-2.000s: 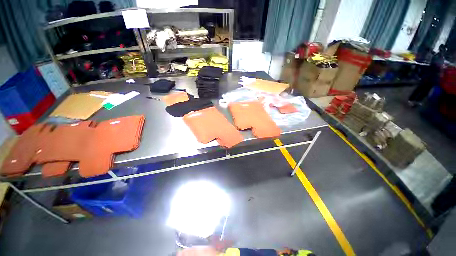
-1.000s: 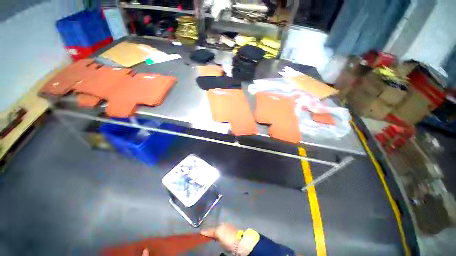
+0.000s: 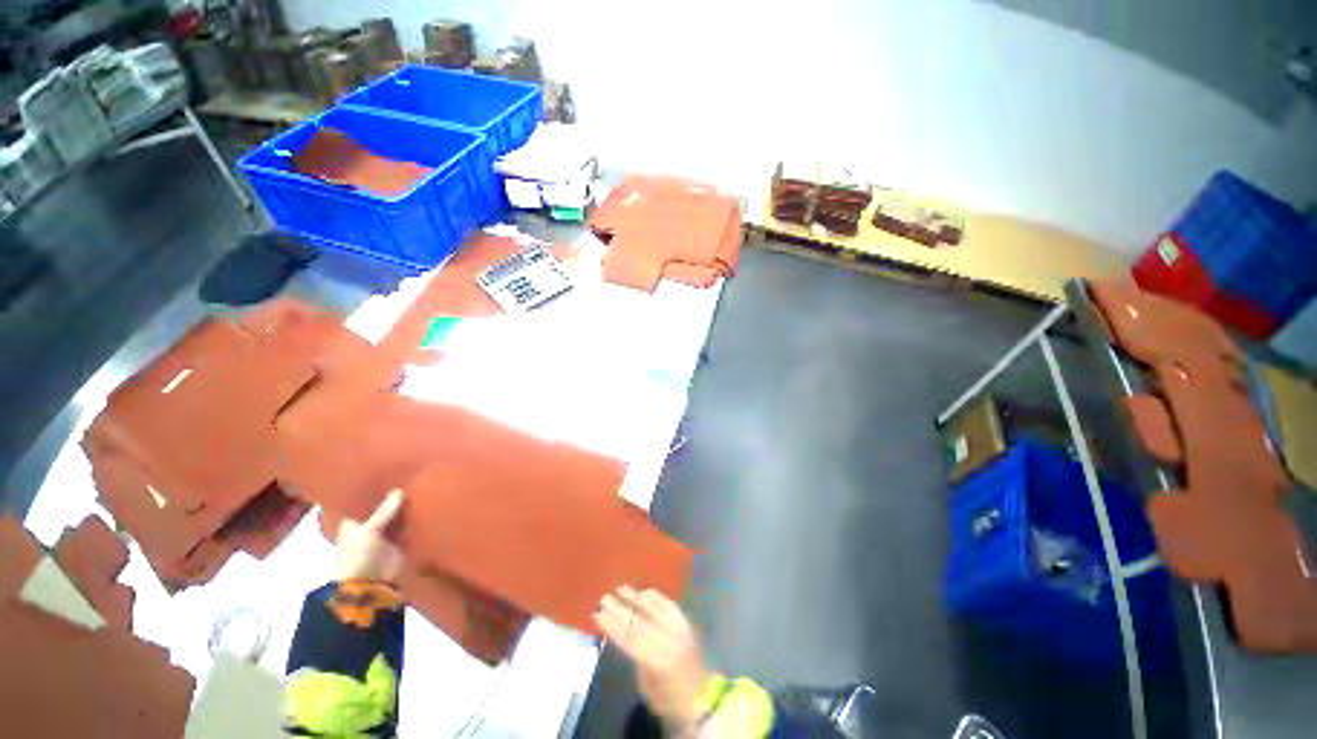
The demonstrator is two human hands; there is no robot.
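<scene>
A large rust-brown cut panel [image 3: 506, 505] lies over other panels at the near edge of the white-covered table. My left hand [image 3: 371, 546] is on its near left edge, thumb or finger on top; part of the hand is hidden. My right hand [image 3: 653, 643] is at the panel's near right corner, fingers spread along the edge; whether it grips is unclear. Stacks of panels [image 3: 202, 412] with small white stickers lie to the left. A calculator [image 3: 526, 280] and a folded panel stack [image 3: 667, 231] are farther back.
Blue crates [image 3: 379, 217] stand at the table's back. A tape roll [image 3: 238, 632] lies near left. Tied bundles [image 3: 819, 199] rest on a low platform [image 3: 997, 260] by the wall. Another table [image 3: 1187, 606] with panels is at right, a blue crate [image 3: 1026, 556] beneath it.
The view has swung from the metal table to the white-covered one. Both hands and a brown panel, at the bottom edge a second ago, are now over this table.
</scene>
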